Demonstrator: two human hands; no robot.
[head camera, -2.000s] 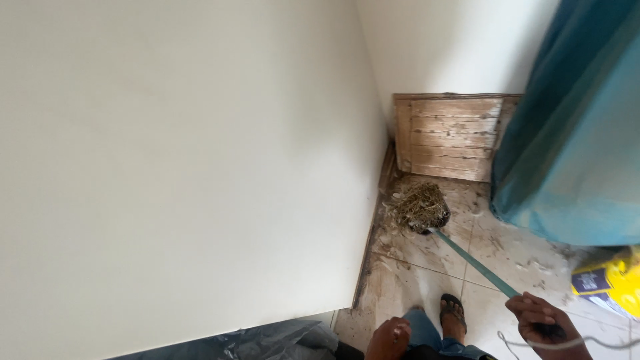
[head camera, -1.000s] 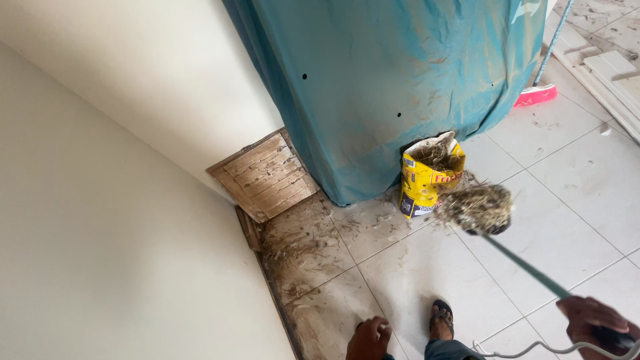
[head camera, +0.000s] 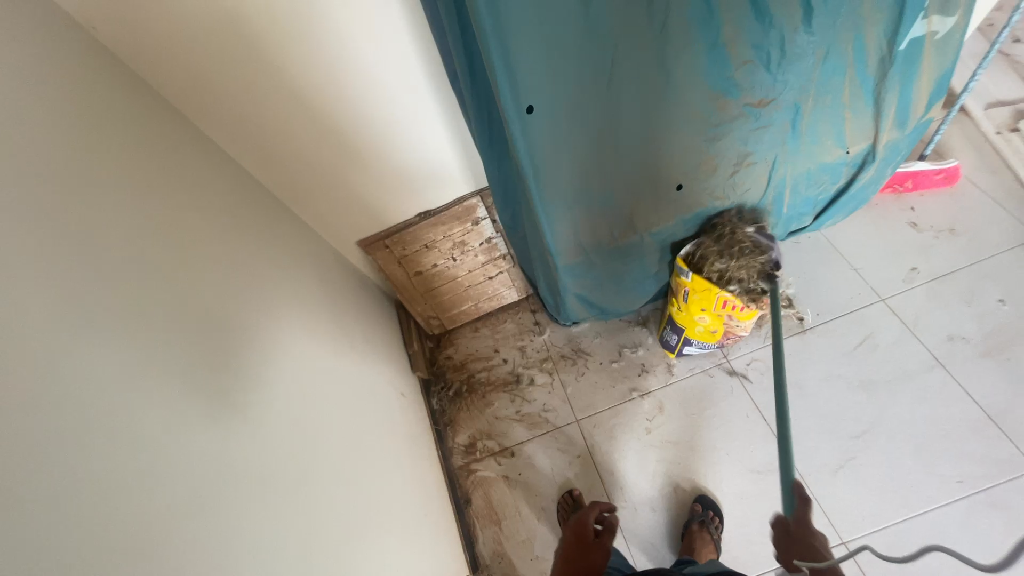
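Note:
My right hand (head camera: 800, 534) grips the lower end of a long green handle (head camera: 782, 400). At the handle's far end, a clump of dry grass-like debris (head camera: 732, 252) lies over the mouth of a yellow printed bag (head camera: 704, 316), hiding most of the tool's head. The bag stands upright on the tiled floor against a blue plastic cover. My left hand (head camera: 590, 534) hangs low in front of me with its fingers curled, and nothing shows in it.
The blue cover (head camera: 624, 184) drapes a tall object. Beside it, a worn wooden panel (head camera: 456, 264) sits low in the wall corner. Debris (head camera: 480, 384) is scattered on the tiles. A pink broom head (head camera: 924, 178) stands at right; a grey cable (head camera: 920, 552) crosses by my right hand.
The clump has gone from the corner floor by the wooden panel to the top of the yellow bag, carried on the green-handled tool. My view has swung right.

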